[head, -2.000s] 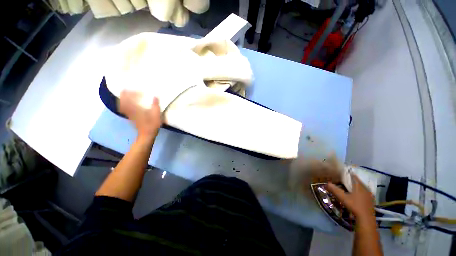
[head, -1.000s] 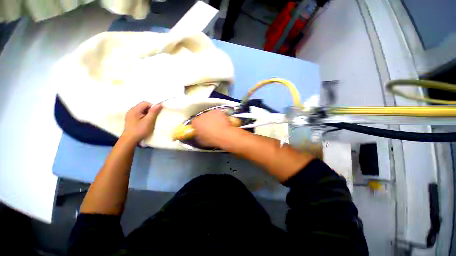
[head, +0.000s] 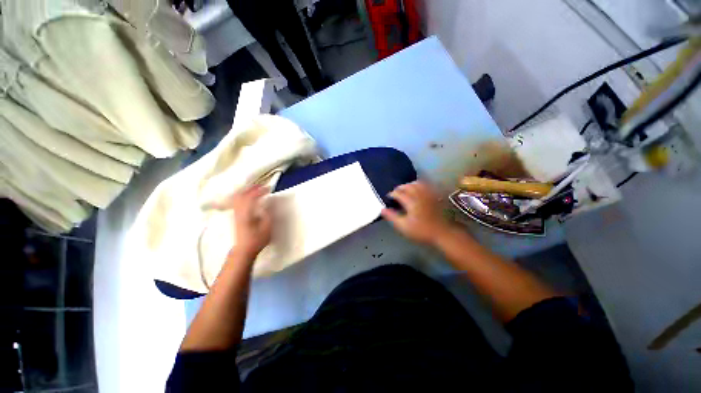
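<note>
A cream jacket (head: 165,207) lies on the navy padded board (head: 384,163), with one sleeve (head: 323,211) flat along it. The sleeve's open end lies short of the board's right tip, which is bare. My left hand (head: 250,219) rests on the upper sleeve; whether its fingers grip the cloth is unclear. My right hand (head: 415,213) is at the board's tip beside the sleeve end, thumb and fingers curled near the board's edge; a hold on anything cannot be made out. The steam iron (head: 503,203) with its yellow-tan handle stands to the right, untouched.
Light blue table (head: 369,92) under the board, brown stain near the iron. White support arm (head: 252,104) at the far side. Cream garments (head: 84,100) hang at upper left. Hoses and a black cable run at the right by the white wall. A person's dark legs (head: 280,38) show beyond the table.
My right hand has let go of the iron, now at the table's right end, and is at the board's tip. The sleeve end has moved left, baring the tip. The view has turned.
</note>
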